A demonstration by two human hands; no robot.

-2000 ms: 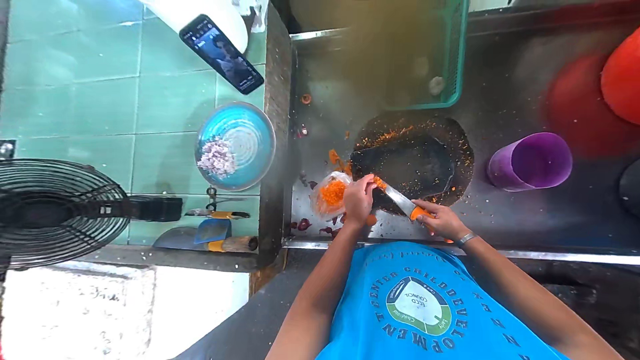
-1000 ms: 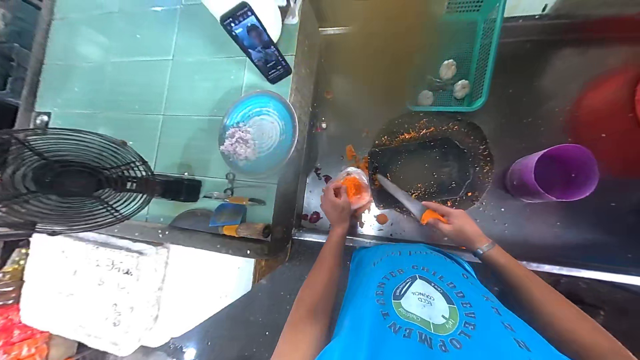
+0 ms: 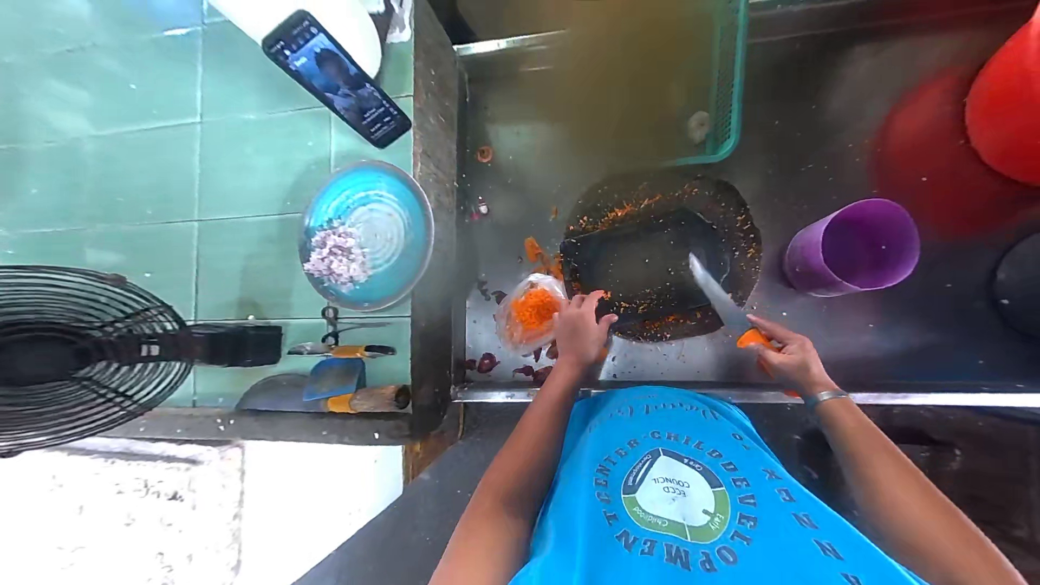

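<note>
My left hand (image 3: 581,331) is at the right side of a clear plastic bag (image 3: 510,323) holding finely chopped orange bits (image 3: 535,309), perhaps carrot; whether its fingers grip anything is hard to tell. My right hand (image 3: 790,357) holds a knife (image 3: 719,294) by its orange handle, the blade pointing up and left over the dark chopping board (image 3: 650,264). That board is round with a dark rectangular area, and orange crumbs are scattered around it. A blue plate (image 3: 390,268) with chopped pale purple pieces (image 3: 335,257), likely onion, sits on the green tiles to the left.
A purple plastic cup (image 3: 853,246) and a red container (image 3: 1007,106) stand to the right. A green basket (image 3: 731,89) is beyond the board. A phone (image 3: 336,79), scissors (image 3: 330,325), a wooden-handled blade (image 3: 284,393) and a black wire fan (image 3: 89,349) are at left. Peelings lie near the bag.
The knife has moved right, away from the bag and over the board's right part. My left hand has shifted from the bag's near side to its right side.
</note>
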